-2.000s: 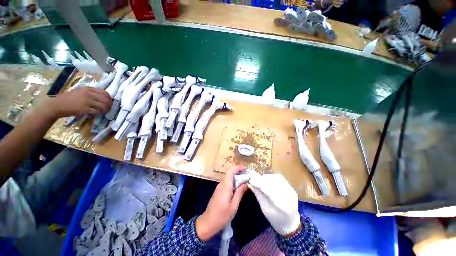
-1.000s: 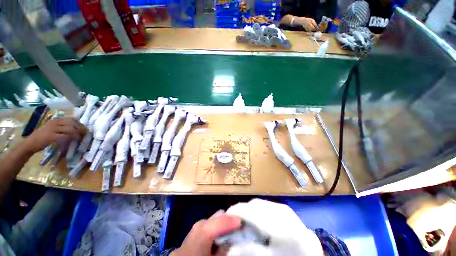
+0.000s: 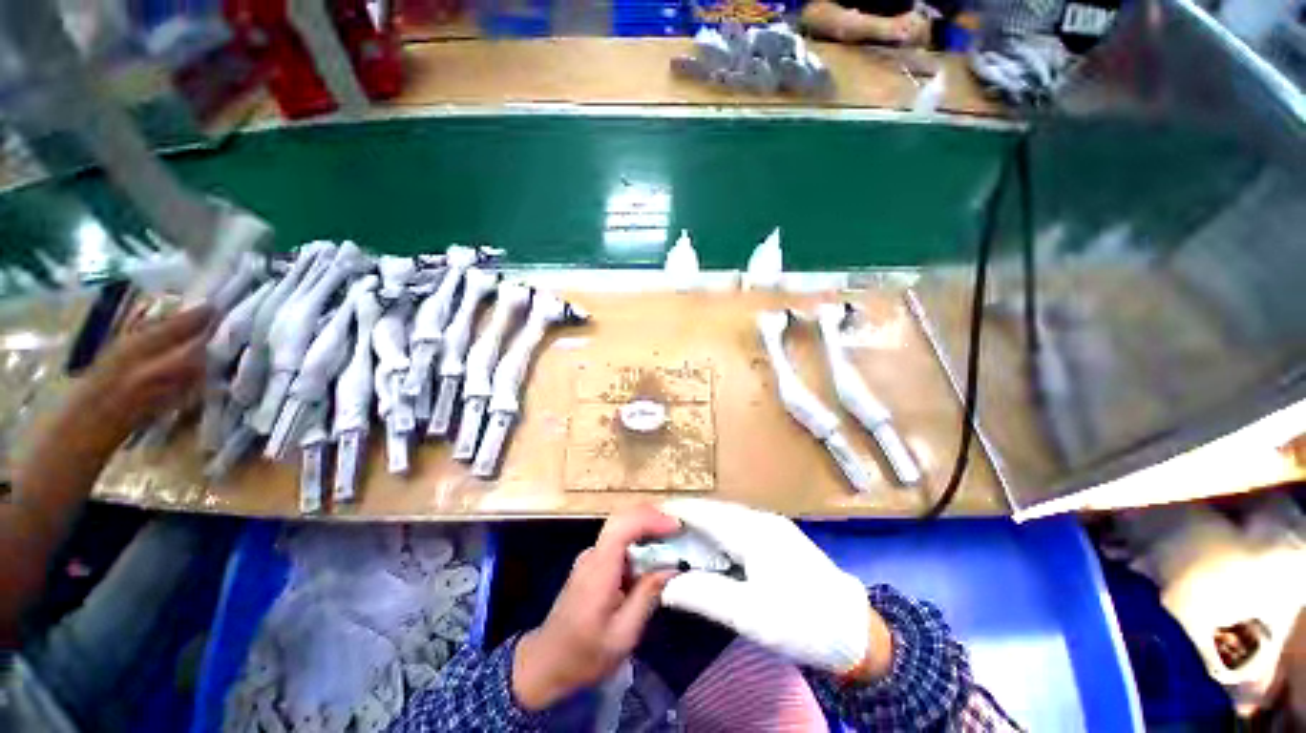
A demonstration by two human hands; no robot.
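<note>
My bare left hand (image 3: 595, 609) and my white-gloved right hand (image 3: 774, 587) hold a grey-white housing (image 3: 679, 554) between them, just below the bench's front edge. A dark detail shows on the housing near the gloved fingers. The rest of the piece is mostly hidden by my hands. Above them, a brown square pad (image 3: 602, 453) covered in specks lies on the bench. A small white oval ring (image 3: 643, 415) lies at the middle of the pad.
Many limb pieces (image 3: 328, 338) are piled left; another person's hand (image 3: 158, 358) touches them. Two limb pieces (image 3: 859, 384) lie right. Nozzle bottles (image 3: 765, 261) stand by the green belt (image 3: 501, 193). A black cable (image 3: 981, 315) hangs beside a metal-sided guard (image 3: 1146, 344). Below are blue bins (image 3: 1003, 616).
My hands and the held piece were low and blurred a second ago and now show higher, near the bench edge. The other person's hand has lifted a pale piece at the left.
</note>
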